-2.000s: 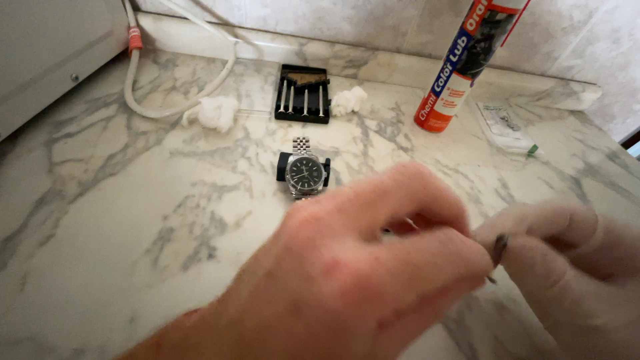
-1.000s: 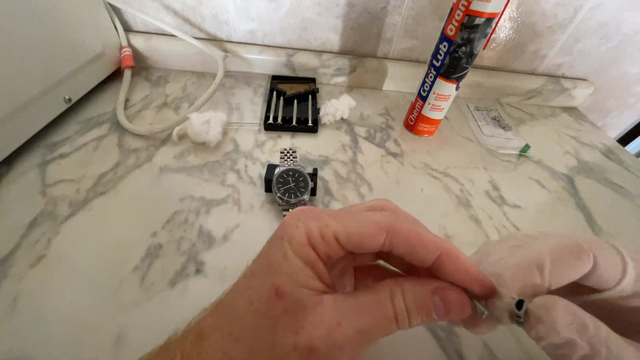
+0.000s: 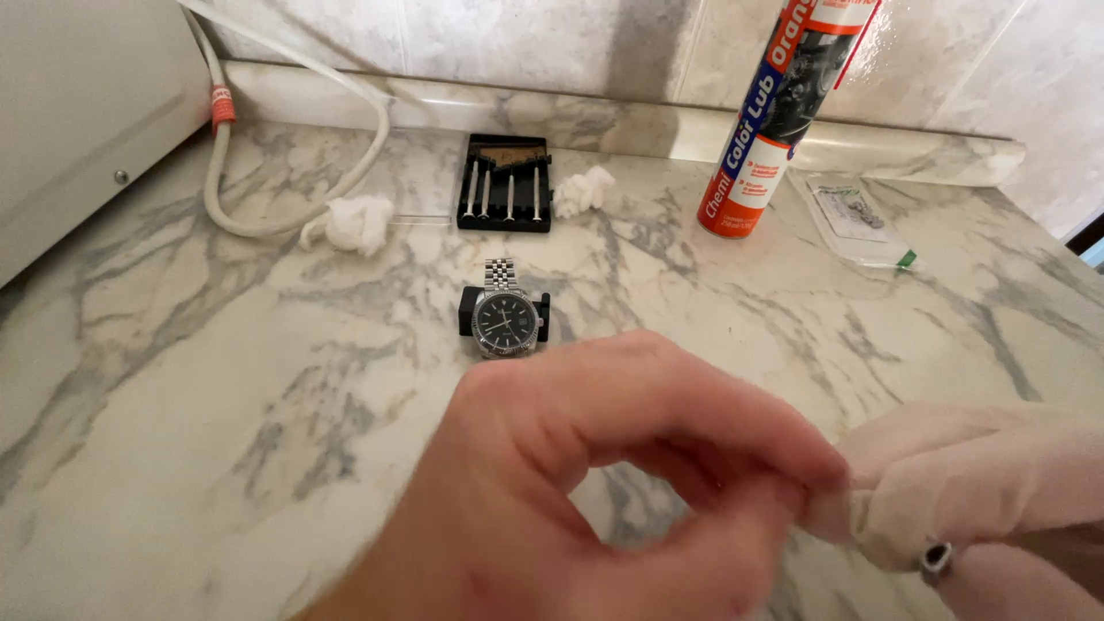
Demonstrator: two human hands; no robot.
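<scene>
My bare left hand (image 3: pixel 604 466) reaches over the marble counter, thumb and index finger pinched together at the fingertip of my gloved right hand (image 3: pixel 975 483). Whether a small thing sits in the left pinch cannot be told. Between the right hand's fingers is a small dark, ring-like metal piece (image 3: pixel 935 562), blurred. Beyond the left hand, a wristwatch (image 3: pixel 506 323) with a black dial and metal bracelet rests on a black holder (image 3: pixel 468 310).
Behind the watch lie a black case of small screwdrivers (image 3: pixel 504 183) and cotton wads (image 3: pixel 358 226) (image 3: pixel 584 191). A spray can (image 3: pixel 759 129) stands near the wall, beside a clear plastic bag (image 3: pixel 858 220). A white hose (image 3: pixel 216 177) loops by a grey appliance (image 3: pixel 95 103).
Both hands stay close together. The small dark piece at the right hand's fingers shows lower in the view than one second ago.
</scene>
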